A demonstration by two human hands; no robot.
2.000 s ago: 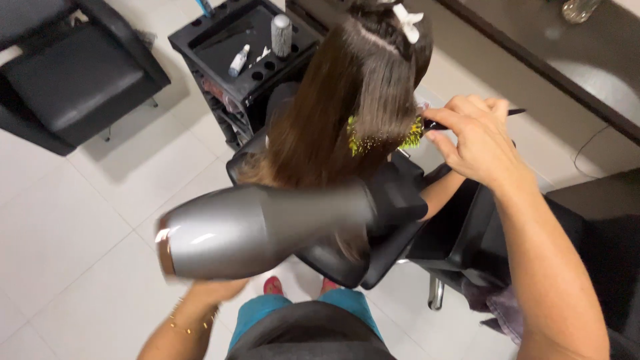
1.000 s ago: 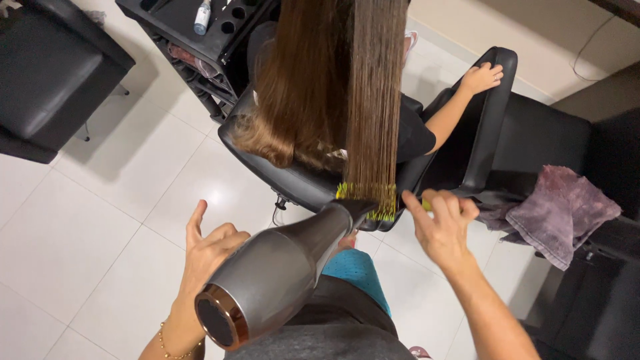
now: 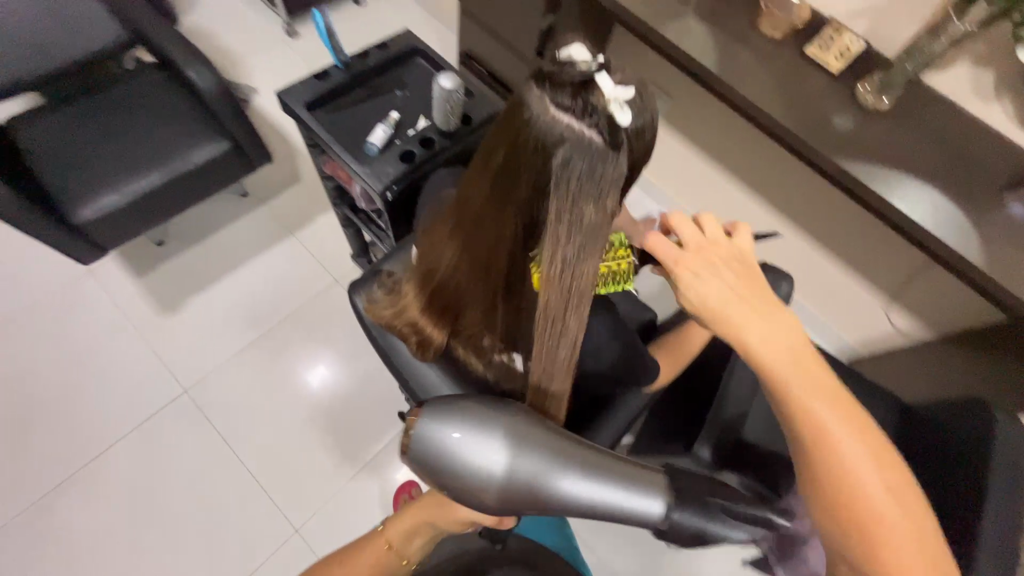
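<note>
My left hand holds a grey hair dryer from below, its black nozzle pointing right, away from the hair. My right hand grips the dark handle of a round brush with yellow-green bristles. The brush lies behind a straight section of a seated person's long brown hair, with bristles showing on both sides of it. White clips hold hair up at the top of the head. The handle is largely hidden by my fingers.
A black trolley with a spray can and small bottle stands beyond the seated person's chair. Another black chair is at left. A dark counter runs along the upper right.
The brush and my right hand have moved from the hair's lower ends up to near the head. The dryer has swung from pointing at the brush to pointing right. The view has shifted.
</note>
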